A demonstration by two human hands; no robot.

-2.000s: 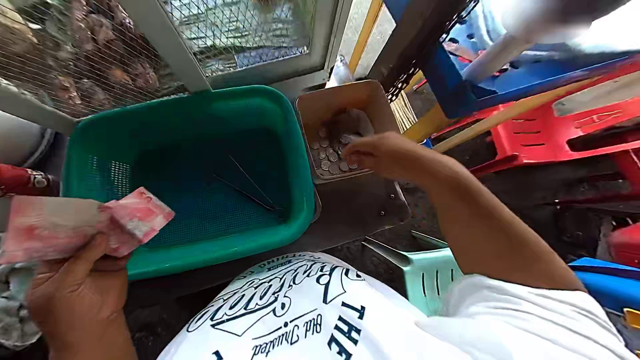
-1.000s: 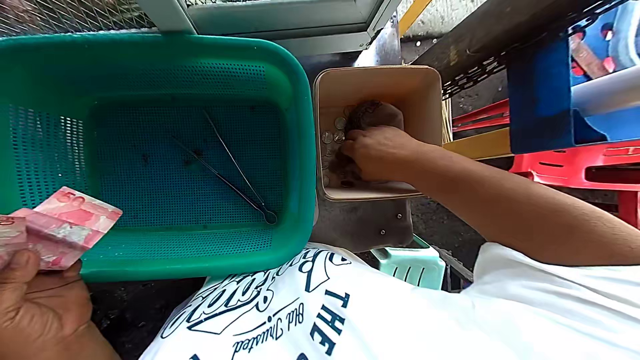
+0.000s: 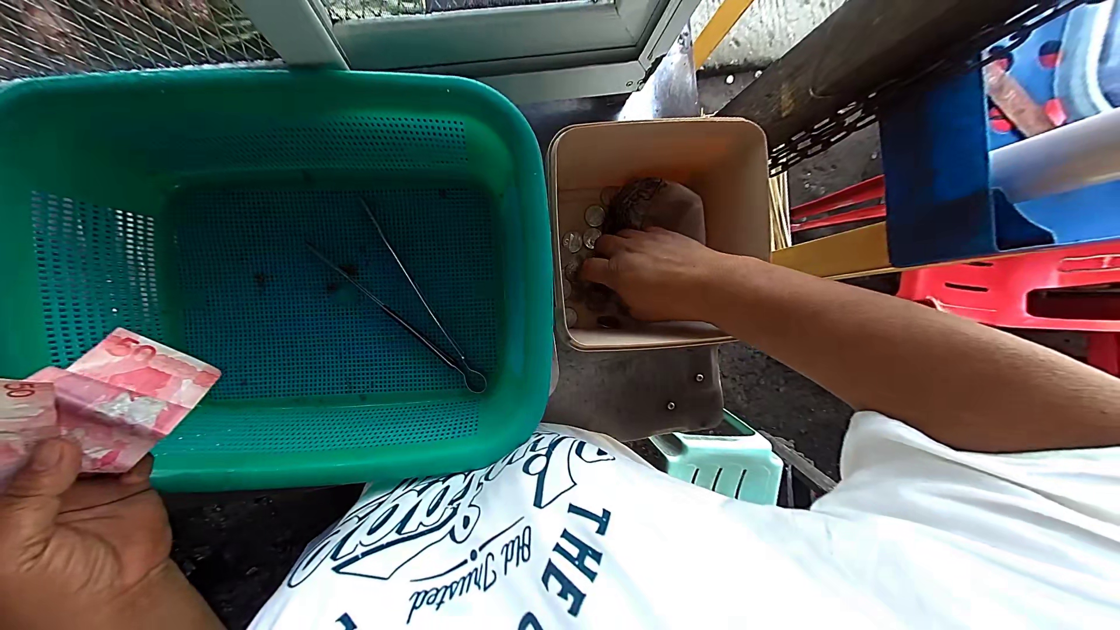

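At the lower left, my left hand (image 3: 83, 525) grips several reddish banknotes (image 3: 140, 385) over the near left rim of a green plastic basket (image 3: 350, 446). Metal tongs (image 3: 411, 324) lie spread on the basket's perforated floor. To its right stands a tan plastic bin (image 3: 735, 192) with coins (image 3: 593, 217) and a brownish pouch or cloth (image 3: 674, 206) in it. My right hand (image 3: 652, 271) reaches into this bin, fingers bent down among the coins beside the pouch. Its fingertips are hidden, so whether it holds a coin cannot be told.
A metal-framed mesh panel (image 3: 490, 44) runs behind the basket. A brown padded surface (image 3: 630, 389) lies under the bin, with a pale green plastic stool (image 3: 731, 464) below. Red plastic chairs (image 3: 1006, 284), a blue plastic item (image 3: 936, 166) and a chain (image 3: 822, 136) are at the right.
The view has moved closer over the basket and bin. My right hand has gone from the bin's near right edge to deeper inside, by the pouch. My left hand keeps the banknotes.
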